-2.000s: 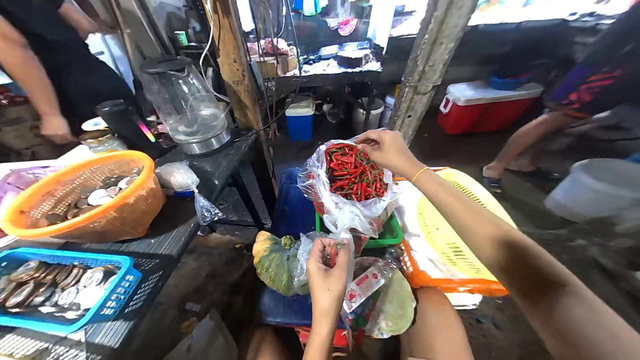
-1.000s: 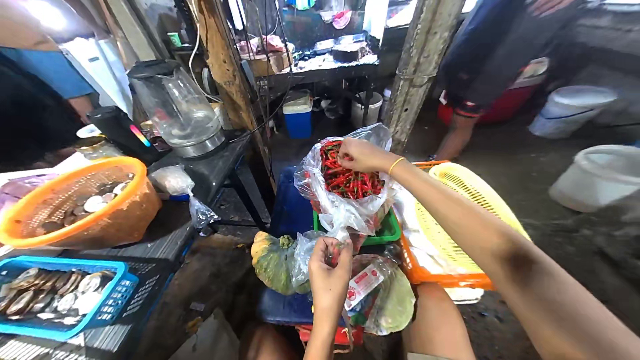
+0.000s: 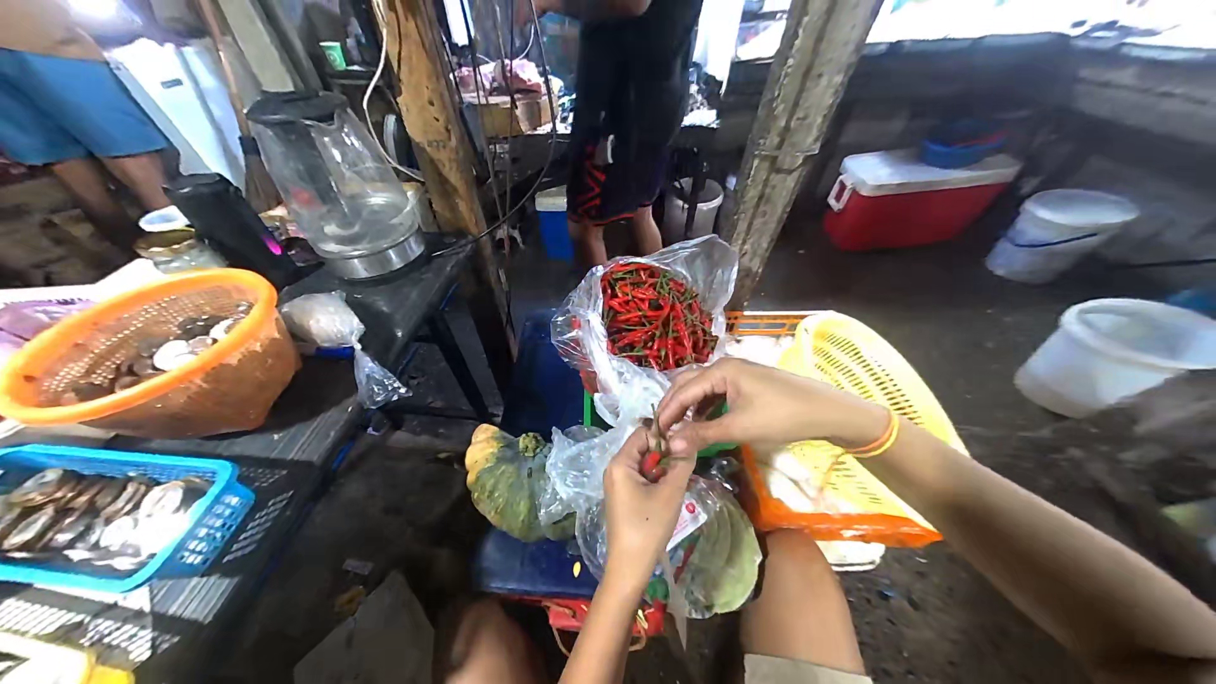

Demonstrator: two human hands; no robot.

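A clear plastic bag (image 3: pixel 711 271) full of red chili peppers (image 3: pixel 655 318) stands in front of me, above a green basket mostly hidden behind my hands. My left hand (image 3: pixel 646 489) is closed on a few red chilies, just below the bag. My right hand (image 3: pixel 746 404), with yellow and orange bands at its wrist, meets the left one, its fingertips pinched at the chili stems. Crumpled clear plastic (image 3: pixel 579 470) lies by my left hand. A green and yellow pumpkin (image 3: pixel 508 480) sits to the left, and a bagged pale green vegetable (image 3: pixel 727 560) lies below my right hand.
A yellow basket (image 3: pixel 864 361) leans over an orange crate (image 3: pixel 836 527) at the right. On the left table are an orange basket (image 3: pixel 271 366) and a blue basket (image 3: pixel 204 532) of shellfish, and a glass kettle (image 3: pixel 351 199). A person (image 3: pixel 627 114) stands beyond the bag, near a concrete post (image 3: pixel 793 133).
My right hand has come from the chilies in the bag down to my left hand. The person in dark shorts has moved from the right to behind the bag.
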